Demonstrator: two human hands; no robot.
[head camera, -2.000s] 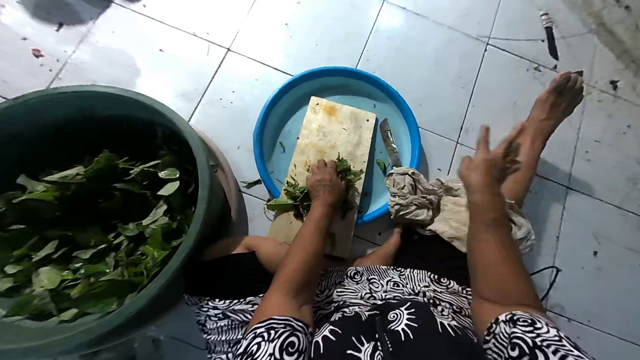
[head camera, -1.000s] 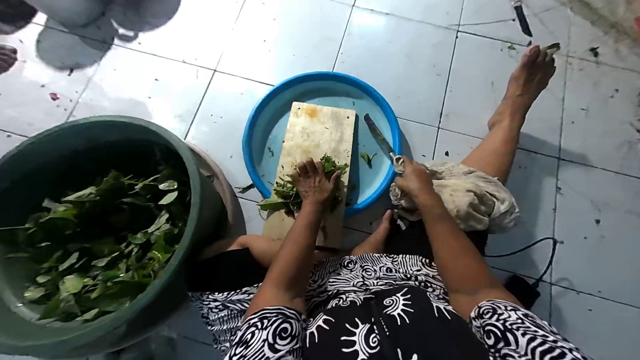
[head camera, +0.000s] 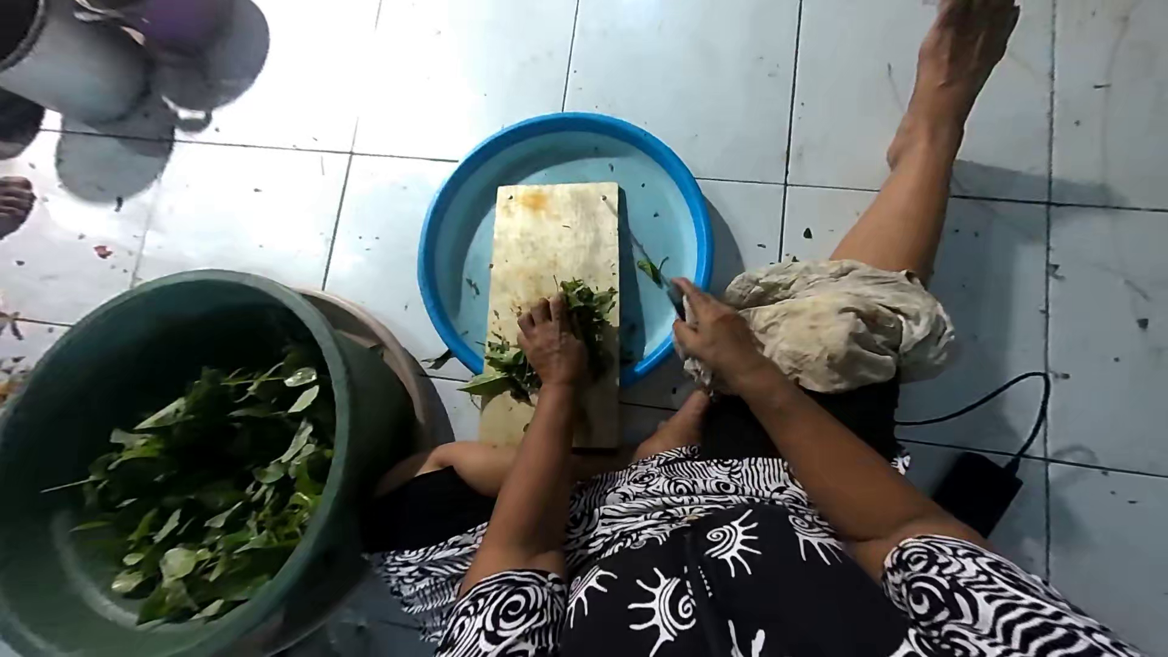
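Note:
My left hand (head camera: 553, 345) presses on a pile of chopped green leaves (head camera: 591, 315), its fingers over their left part. The leaves lie on a stained wooden cutting board (head camera: 554, 237), which rests across a blue plastic basin (head camera: 703, 228). To the right of the board, at the basin's rim, my right hand (head camera: 716, 333) is closed around the handle of a knife (head camera: 675, 297); most of the blade is hard to make out. A crumpled beige cloth (head camera: 830, 319) lies over my right leg, beside that hand, and part of it shows below my fingers.
A large green tub (head camera: 338, 365) holding leafy greens (head camera: 228, 484) stands at the left. Buckets (head camera: 78, 68) and part of another person's foot (head camera: 14, 205) are at the upper left. A black box with a cable (head camera: 981, 493) lies on the tiled floor (head camera: 684, 64) at the right.
My right hand was raised and empty two seconds ago, then held the knife beside the cloth. The knife lay at the basin's right side before. My left hand stays on the leaves.

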